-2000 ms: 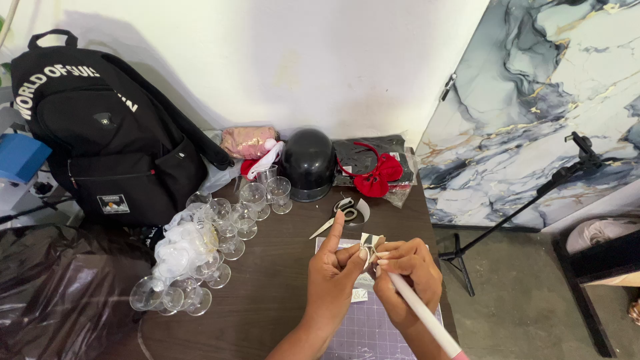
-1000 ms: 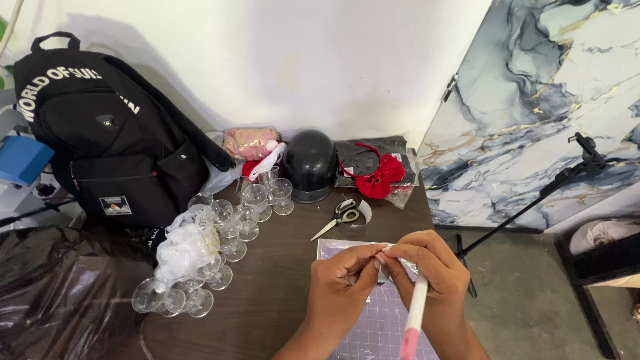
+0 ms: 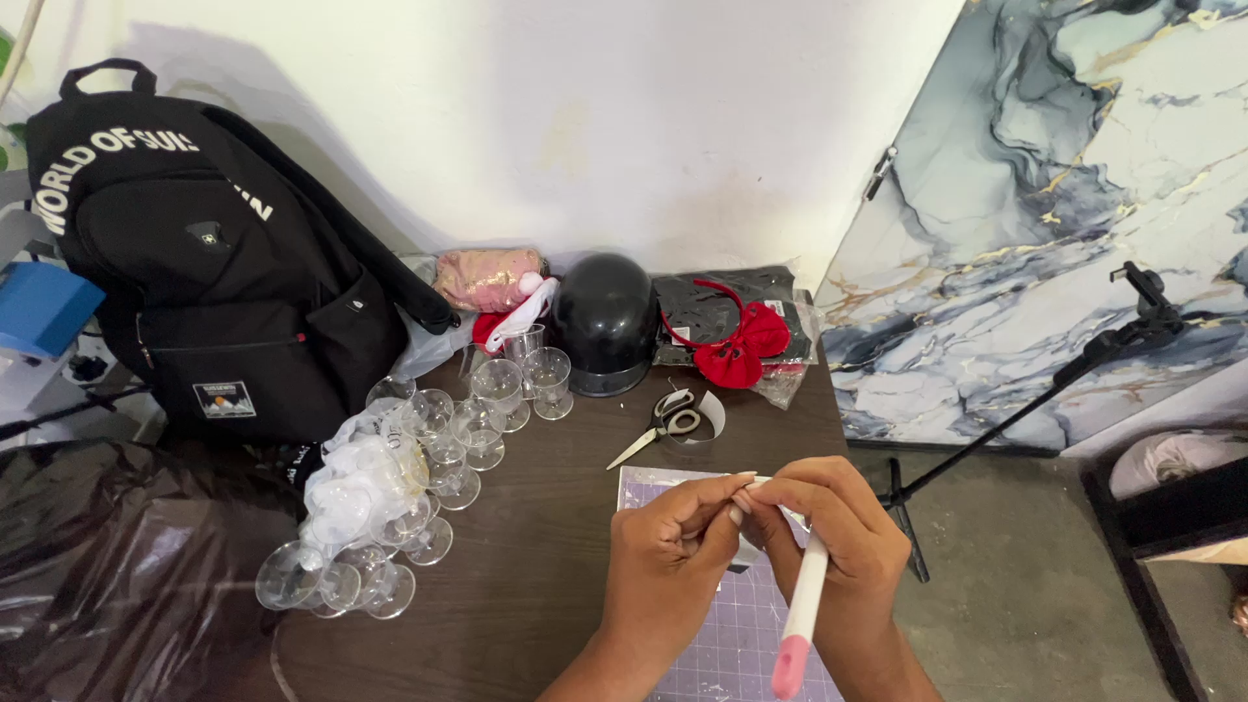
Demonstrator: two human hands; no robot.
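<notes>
My left hand (image 3: 673,546) and my right hand (image 3: 838,541) meet fingertip to fingertip above a purple gridded cutting mat (image 3: 731,634). A small pale piece, mostly hidden by the fingers, is pinched between the left thumb and fingers. In my right hand rests a white pen-like tool (image 3: 804,600) with a pink end, which points toward me; its tip is hidden. Just beyond the mat lie black-handled scissors (image 3: 663,424), beside a curled translucent strip (image 3: 714,417).
Clear stemmed glasses (image 3: 478,429) and white plastic wrap (image 3: 356,478) stand left of the mat. Behind are a black helmet (image 3: 604,322), a red bow headband (image 3: 736,341) and a pink pouch (image 3: 487,278). A black backpack (image 3: 224,263) is at left, a black stand (image 3: 1024,400) at right.
Two seconds ago a pale piece showed between my hands; now the fingers mostly cover it. The pen-like tool has swung to a steeper angle, and its pink end is fully in view.
</notes>
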